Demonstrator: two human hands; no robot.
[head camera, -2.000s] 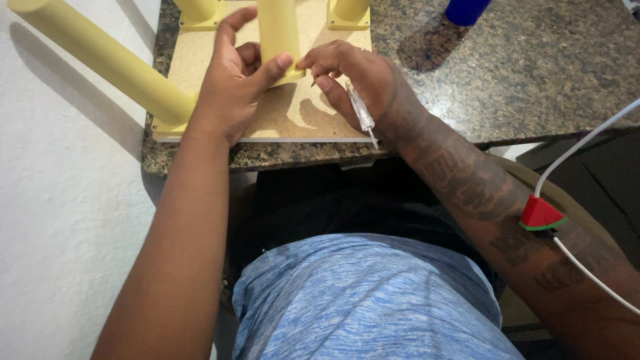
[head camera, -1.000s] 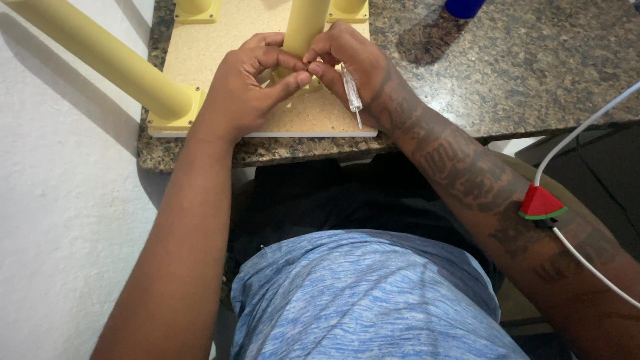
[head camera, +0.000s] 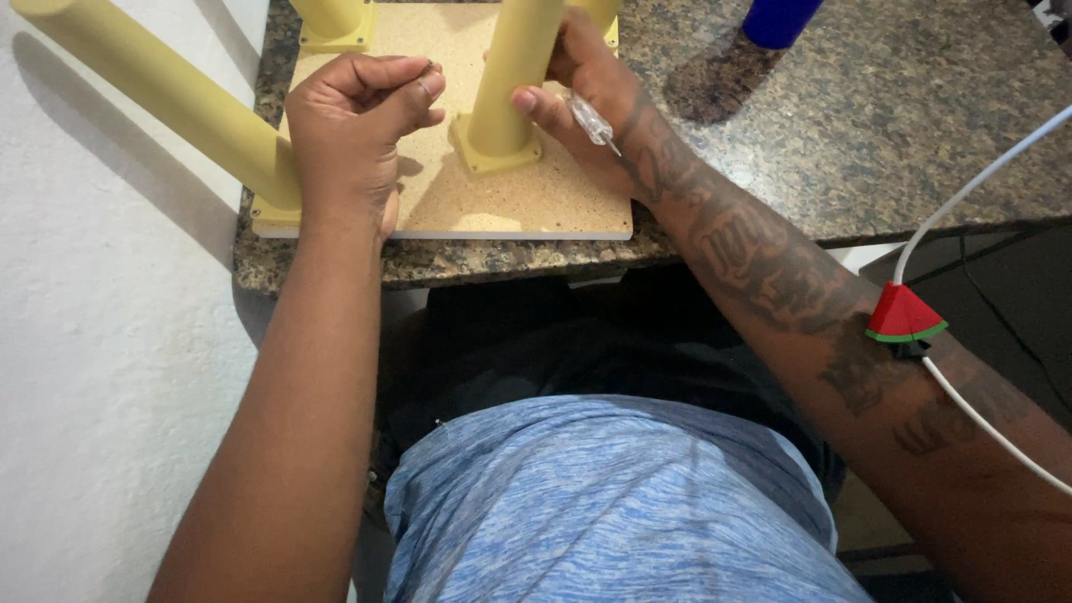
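Note:
My left hand (head camera: 364, 126) pinches a tiny dark item, perhaps a screw, between thumb and forefinger above the particle board (head camera: 519, 208). My right hand (head camera: 590, 109) grips a yellow round leg (head camera: 515, 75) whose square base stands tilted on the board. Tucked in that same hand is a small screwdriver with a clear handle (head camera: 591, 120), its thin shaft pointing toward my wrist. Another yellow leg (head camera: 159, 100) rises from the board's near left corner, its base partly behind my left hand. Two more yellow bases (head camera: 337, 29) show at the far side, one partly hidden.
The board lies on a speckled granite countertop (head camera: 888, 109). A blue cup-like object (head camera: 779, 18) stands at the far right. A white wall (head camera: 109, 318) borders the left side. A white cable with a red and green wedge-shaped piece (head camera: 904, 314) runs over my right forearm.
My hands have parted: the left has moved left, away from the leg's base, and the right has shifted onto the leg. The leg has moved away from the board's near edge since two seconds ago.

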